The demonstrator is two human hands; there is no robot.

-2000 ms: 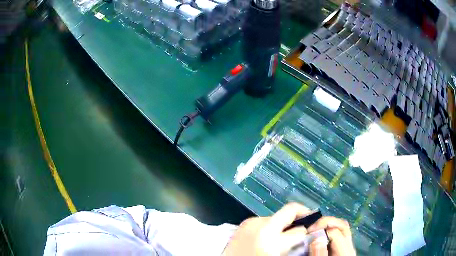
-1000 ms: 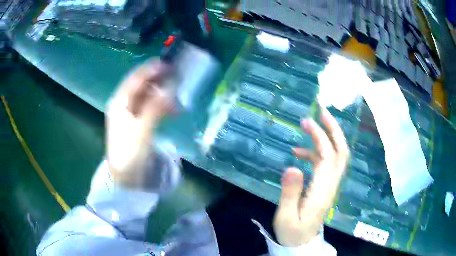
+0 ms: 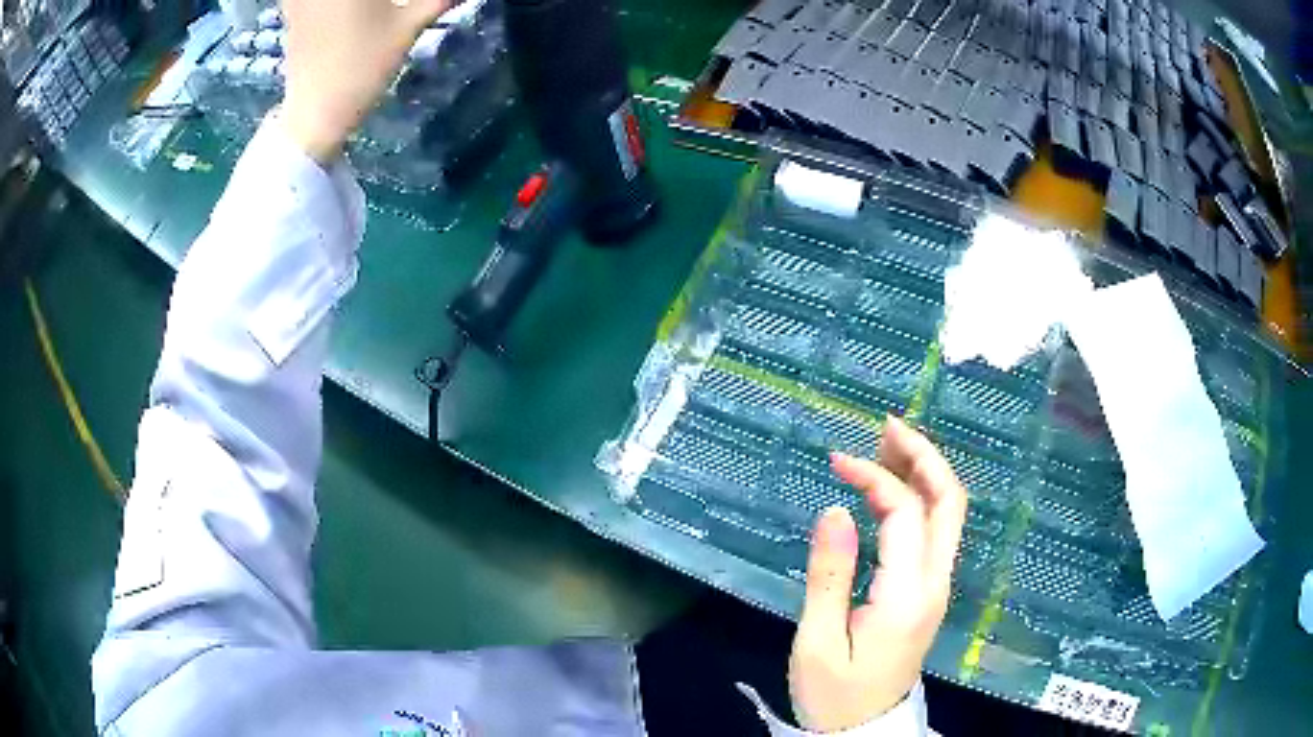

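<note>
My left hand (image 3: 346, 58) is at the top left beside the stacked clear trays of white rounded pieces (image 3: 252, 46). Its fingers are cut off by the top edge, so I cannot tell what it holds. My right hand (image 3: 886, 583) is open and empty, fingers spread, over the front of the clear ribbed tray (image 3: 778, 432). A white rounded piece (image 3: 818, 190) lies at that tray's back left. A bright white crumpled lump (image 3: 1012, 292) and a long white strip (image 3: 1169, 446) lie on its right part.
A black heat gun (image 3: 569, 115) stands nozzle up left of the tray, with its red-switched handle and cord towards the bench edge. Rows of dark-grey parts (image 3: 893, 87) fill an orange-brown tray at the back. A small label (image 3: 1090, 701) is at the front edge.
My left hand has moved from the work up and left to the stacked trays, carrying a grey-white piece on the way. My right hand has let go and opened over the tray. The view has shifted.
</note>
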